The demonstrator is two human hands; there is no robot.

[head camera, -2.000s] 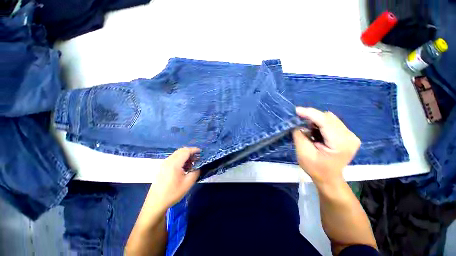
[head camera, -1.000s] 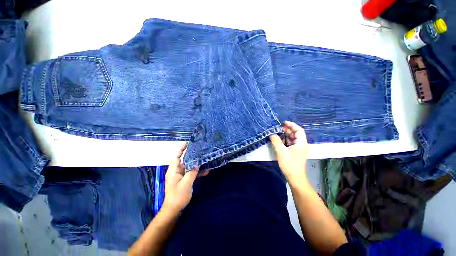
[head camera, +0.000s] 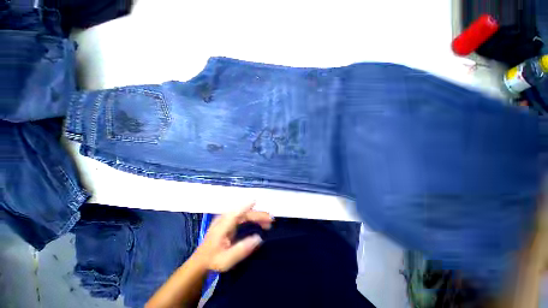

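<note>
The blue jeans [head camera: 240, 120] lie sideways on the white table [head camera: 270, 30], with the waistband [head camera: 75, 114] at the left and the back pocket [head camera: 135, 114] showing. The leg part on the right is raised and blurred, bulging over the table's right side and front edge. My left hand [head camera: 237, 237] is off the jeans, just below the table's front edge, empty with fingers apart. My right hand is not clearly visible. Only a blurred forearm shows at the lower right edge, and the hem there is blurred too.
More jeans [head camera: 30, 168] are heaped at the left. Folded jeans [head camera: 150, 258] lie below the front edge. A red thread cone [head camera: 474, 35], a yellow-capped bottle [head camera: 523, 77] and black garments [head camera: 505, 24] are at the upper right. Dark garments [head camera: 429, 277] show at the lower right.
My left hand has let go of the leg hem and moved below the table edge. The folded-back leg has swung to the right in a blur. My right forearm has moved to the far right.
</note>
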